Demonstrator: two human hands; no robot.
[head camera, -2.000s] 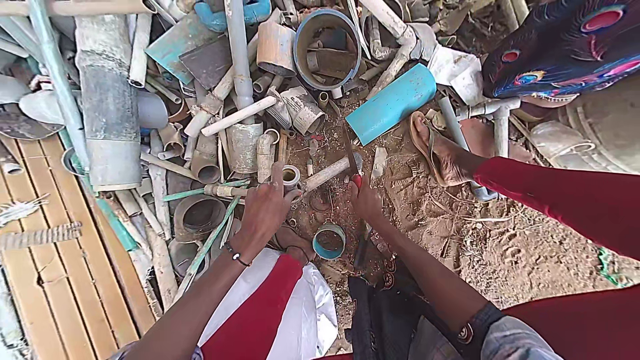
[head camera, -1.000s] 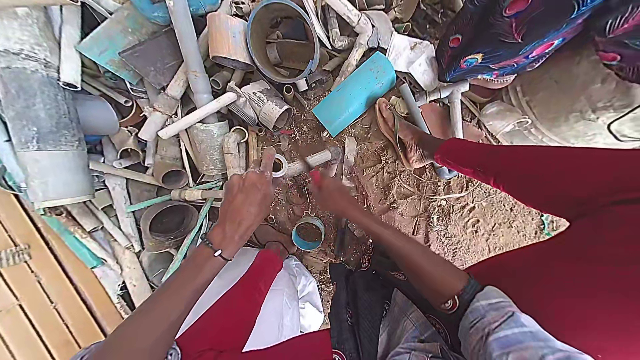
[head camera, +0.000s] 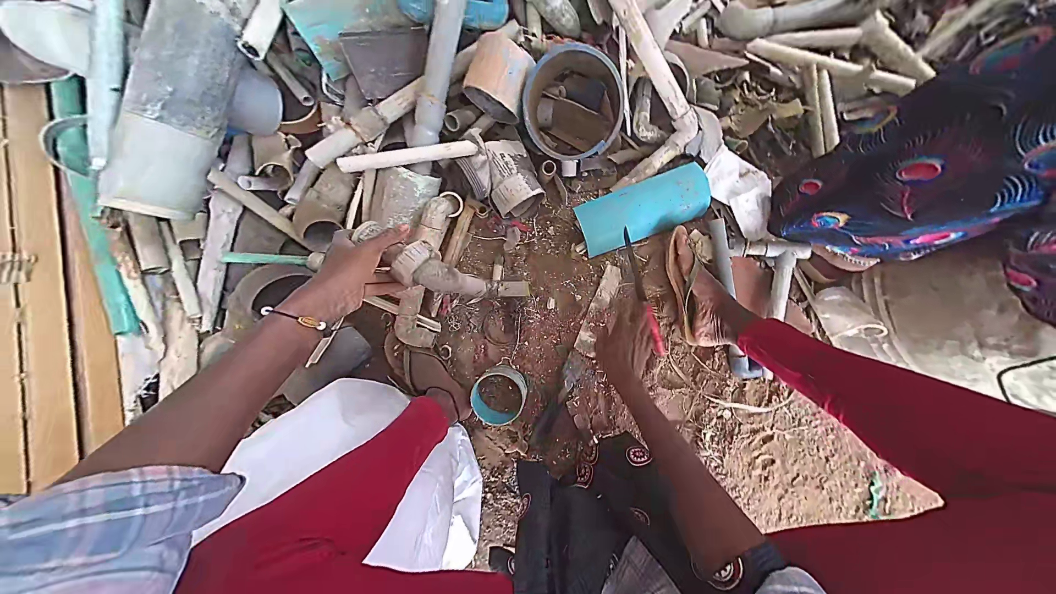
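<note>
My left hand, with a bracelet at the wrist, is at the grey plastic pipe fittings; its fingers lie against their left end, and a short stub points right. My right hand is closed on the red handle of a knife-like tool, whose narrow dark blade points up and away from me. The blade's tip overlaps the edge of a bright blue curved pipe piece. Between my feet a short blue pipe ring stands on the dirt.
A heap of scrap pipes and elbows, with a large grey pipe and a wide pipe ring, spreads across the far side. Wooden slats lie at left. A peacock-patterned cloth and a pale sack-like thing are at right.
My left hand has left the short white pipe and is now at the jointed fittings. My right hand has moved away from my left, and the blade now points upward.
</note>
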